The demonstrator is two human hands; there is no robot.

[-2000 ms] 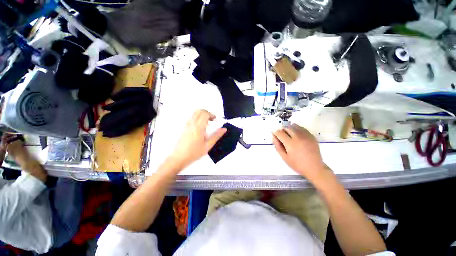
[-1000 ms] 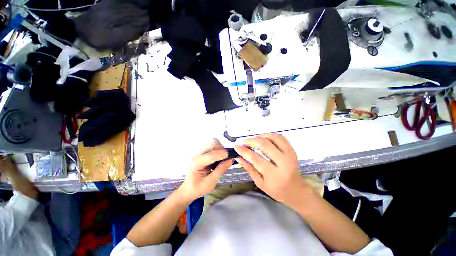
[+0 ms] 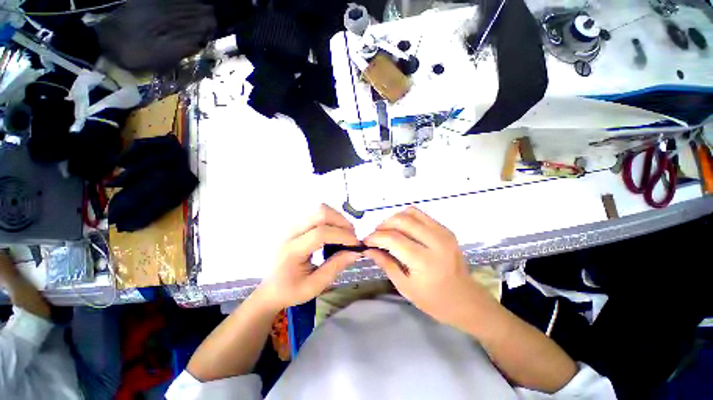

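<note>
A small black fabric piece [image 3: 344, 249] is folded into a narrow strip between my fingertips, above the table's front edge. My left hand [image 3: 309, 258] grips its left part. My right hand [image 3: 422, 264] grips its right part, and the fingers hide some of it. The chain of black pieces [image 3: 332, 146] lies on the white table left of the needle area. The presser foot and needle area [image 3: 404, 154] of the white sewing machine [image 3: 453, 86] are beyond my hands, with no hand at them.
A dark pile [image 3: 152, 183] lies on the brown cardboard [image 3: 148, 258] at left. Dark red scissors [image 3: 650, 176], an orange tool [image 3: 707, 166] and small hand tools [image 3: 551, 167] lie at right. A black strip [image 3: 516, 70] drapes over the machine. Another person's arm [image 3: 22, 287] shows at far left.
Both hands left the table by the needle and met at the front edge. The black piece, flat beside my left hand two seconds ago, is now held folded in both. The camera view has shifted.
</note>
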